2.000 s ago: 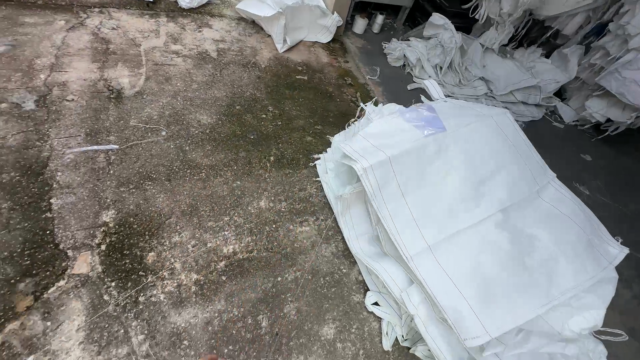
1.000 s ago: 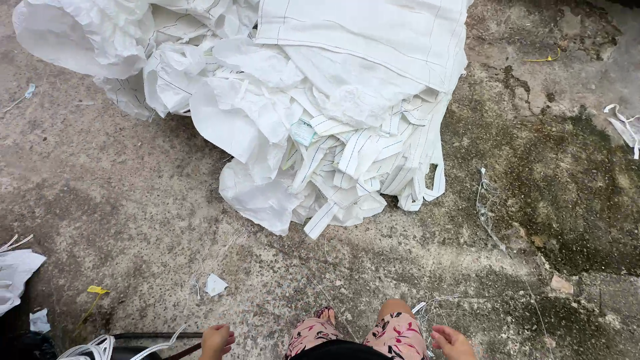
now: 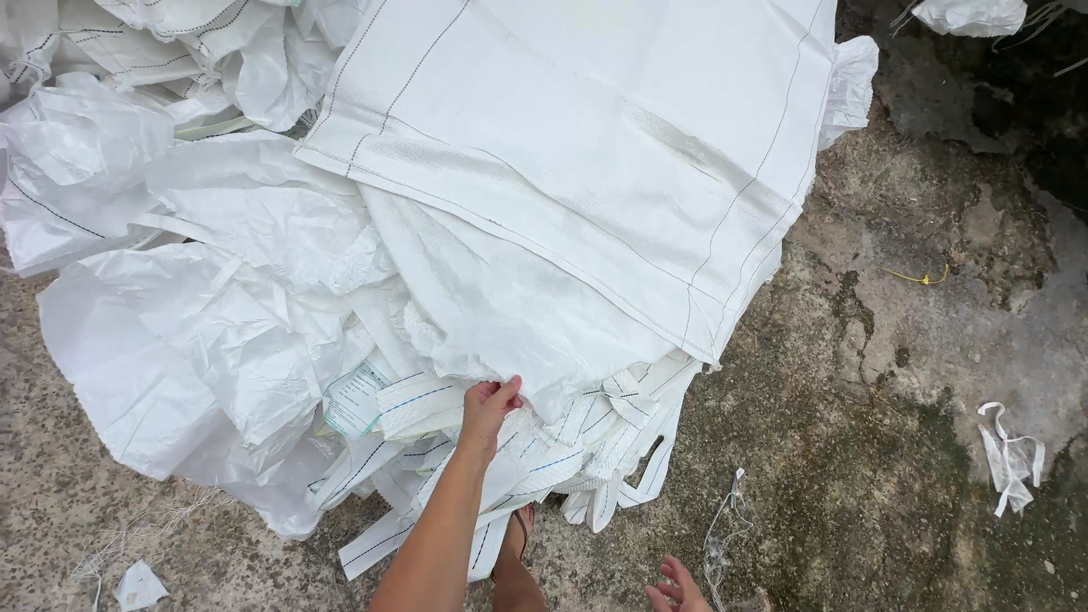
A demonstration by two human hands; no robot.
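A pile of white woven plastic bulk bags fills the upper left and middle, with a large flat stitched panel on top. Out in front of me, my left hand pinches the edge of a thin white plastic sheet that emerges beneath the panel. White webbing straps with dark and blue stitching lie under and around that hand. A printed label shows left of it. At the bottom edge, my right hand is partly in view over the concrete, fingers apart and holding nothing.
Rough, stained concrete surrounds the pile. On it lie a yellow tie, a knotted white strip, tangled threads and a white scrap. My foot stands against the hanging straps.
My left hand has reached forward from beside my leg to the pile and taken hold of the sheet's edge. My right hand remains low, near the bottom edge. The view has shifted over the pile.
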